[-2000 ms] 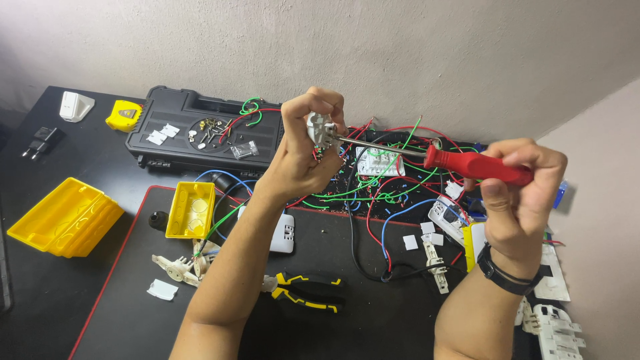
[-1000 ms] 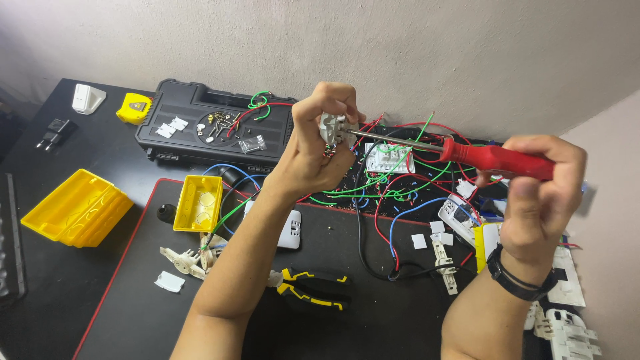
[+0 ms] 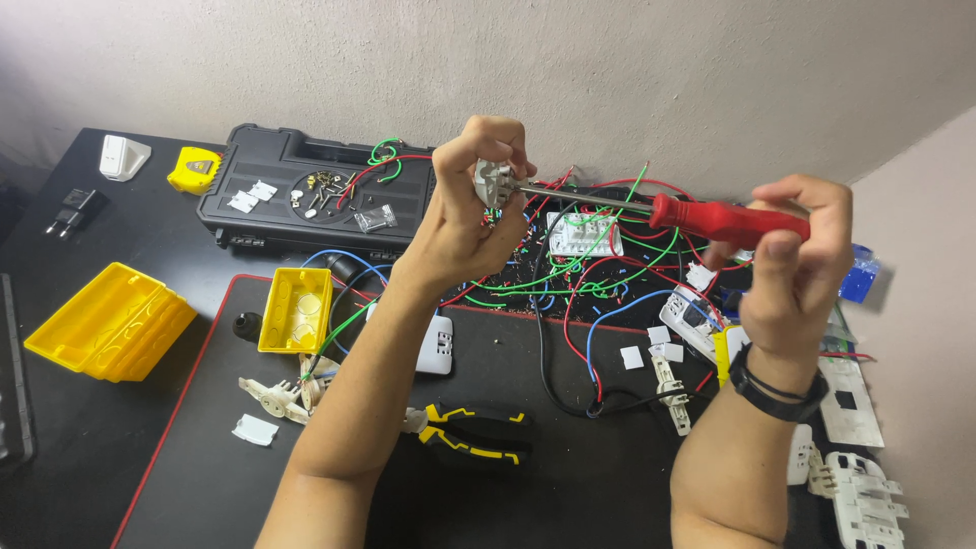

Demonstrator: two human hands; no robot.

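My left hand is raised over the desk and grips a small white plastic electrical module between thumb and fingers. A screwdriver with a red handle lies nearly level in my right hand, its fingers around the rear of the handle. The steel shaft points left, and its tip meets the module's side at or near a screw; the exact contact is too small to tell. Below my hands, cut wires and a white socket plate lie on the desk.
Behind my left arm is a black tool case with loose screws on it. Yellow junction boxes stand at left. Pliers with black and yellow handles lie on the dark mat. White plate parts lie at the right edge.
The fingers of my right hand have shifted on the screwdriver handle and look more spread than before. My left hand still grips the module, and the tip stays at its side.
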